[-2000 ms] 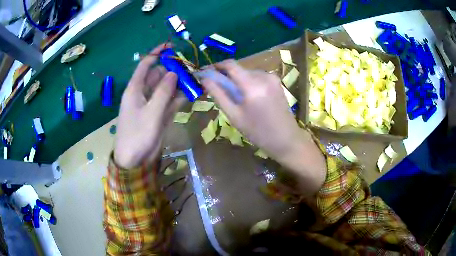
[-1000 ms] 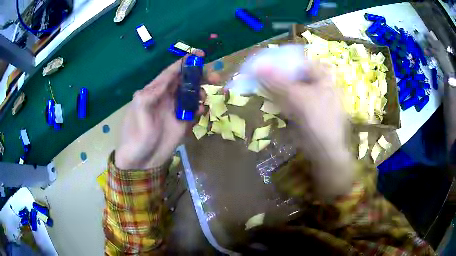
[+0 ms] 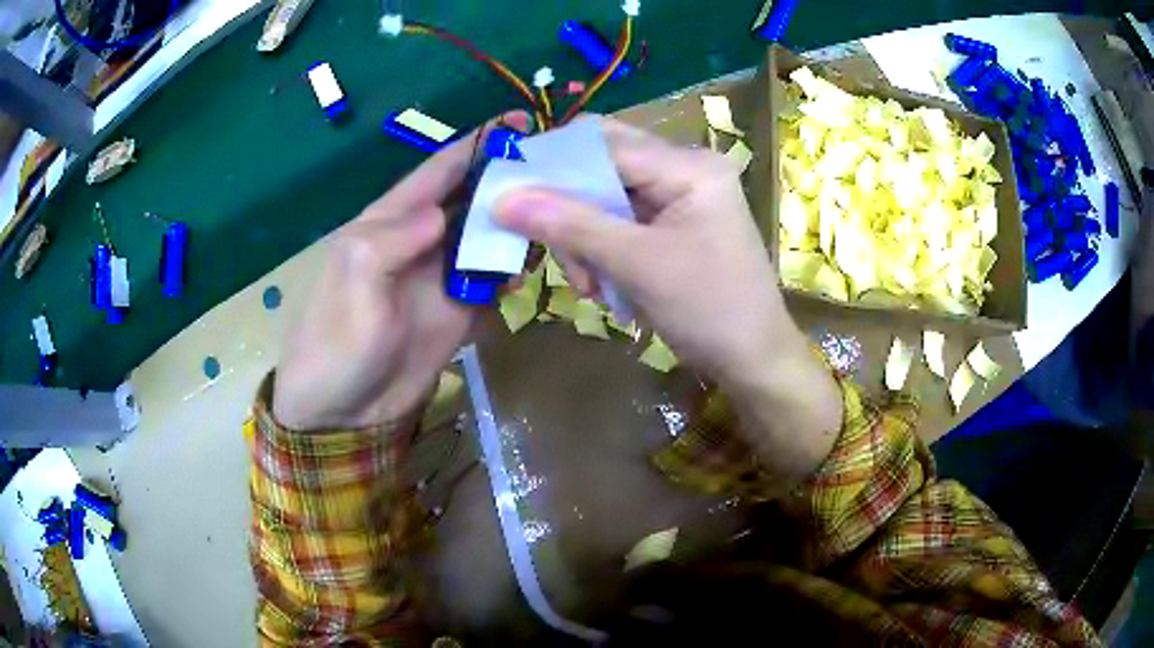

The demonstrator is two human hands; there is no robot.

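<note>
My left hand (image 3: 373, 285) holds a blue battery cell (image 3: 472, 287) upright in front of me. My right hand (image 3: 677, 241) holds a stack of white adhesive pads (image 3: 580, 158), with the thumb pressing on a white pad (image 3: 494, 238) that lies over the cell's face. The cell's blue ends show above and below the pad; its middle is hidden. Red, dark and yellowish lead wires (image 3: 476, 53) with small white connector plugs stick out beyond my right fingers. Where the wires attach is hidden.
A cardboard tray (image 3: 1023, 241) of pale-yellow pieces stands at right, with blue cells (image 3: 1057, 190) heaped beyond it. Cells and beige bundles lie on the green belt (image 3: 228, 152). Loose yellow pieces (image 3: 653, 547) and a bent white strip (image 3: 504, 494) lie on the brown board.
My right hand has come left from near the tray to the cell. A white pad now covers the cell's dark middle. The wires and plugs now show above my hands.
</note>
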